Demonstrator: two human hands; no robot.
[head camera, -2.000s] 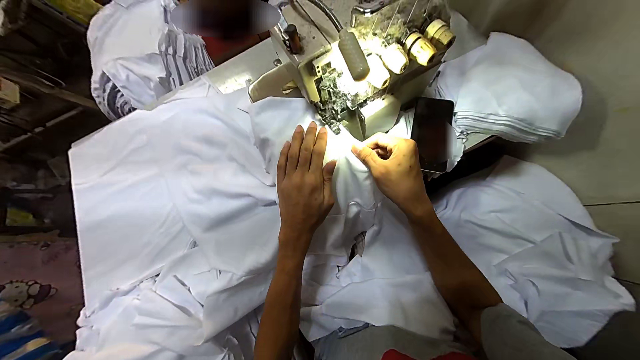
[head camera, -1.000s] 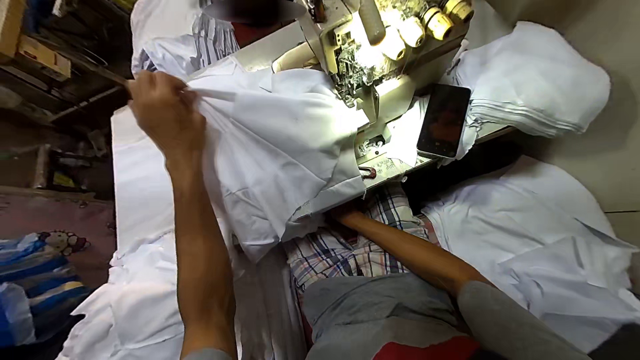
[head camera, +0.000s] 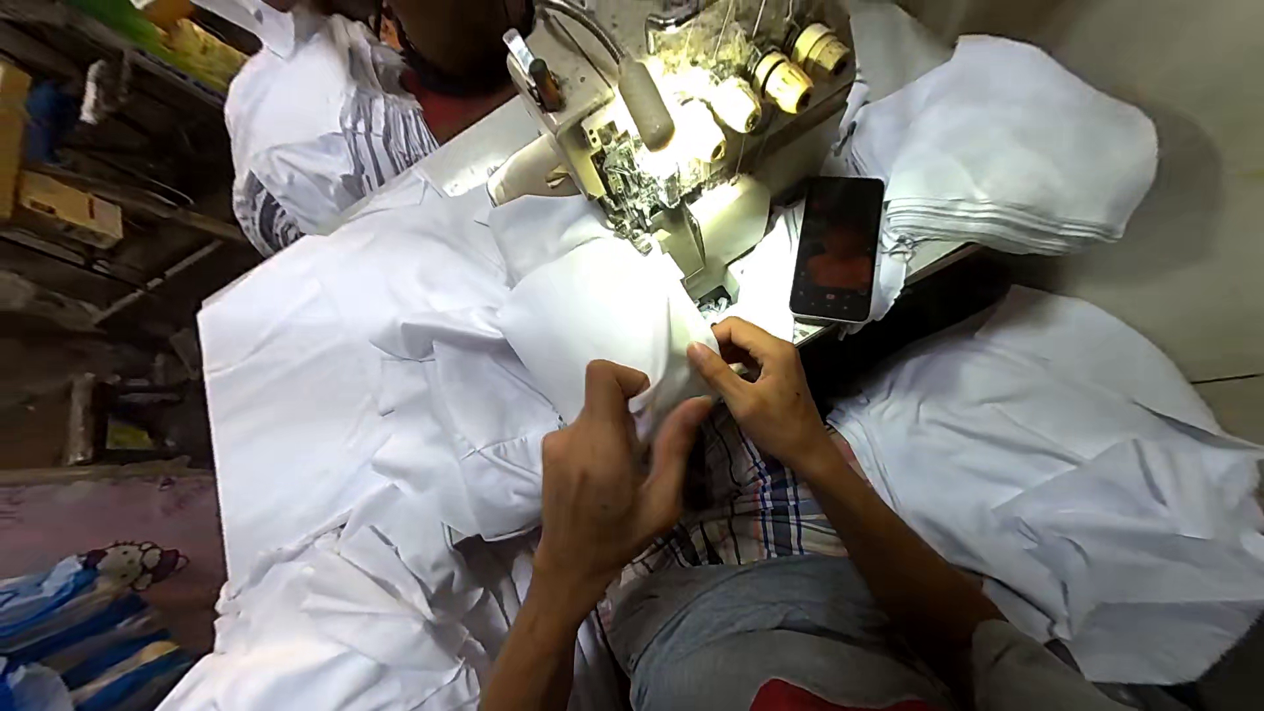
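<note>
White fabric (head camera: 583, 306) lies under the needle area of a lit overlock sewing machine (head camera: 642, 178) and spreads over the table to the left. Its near right edge is pinched between the thumb and fingers of my right hand (head camera: 765, 390), just in front of the machine. Close beside it, my left hand (head camera: 612, 474) is at the same piece, thumb and index finger apart; whether its fingertips grip the cloth cannot be told. A gooseneck lamp (head camera: 644, 104) shines on the needle area.
A smartphone (head camera: 837, 247) lies right of the machine, by a stack of white cut pieces (head camera: 1007, 148). More white fabric (head camera: 1066, 474) is heaped at the right. Another person (head camera: 459, 59) sits beyond the table near a white garment pile (head camera: 306, 118). Shelves (head camera: 128, 197) stand left.
My left hand has come from the far left of the cloth to its near right edge. My right hand has risen from below the table edge to the cloth, which now reaches the machine.
</note>
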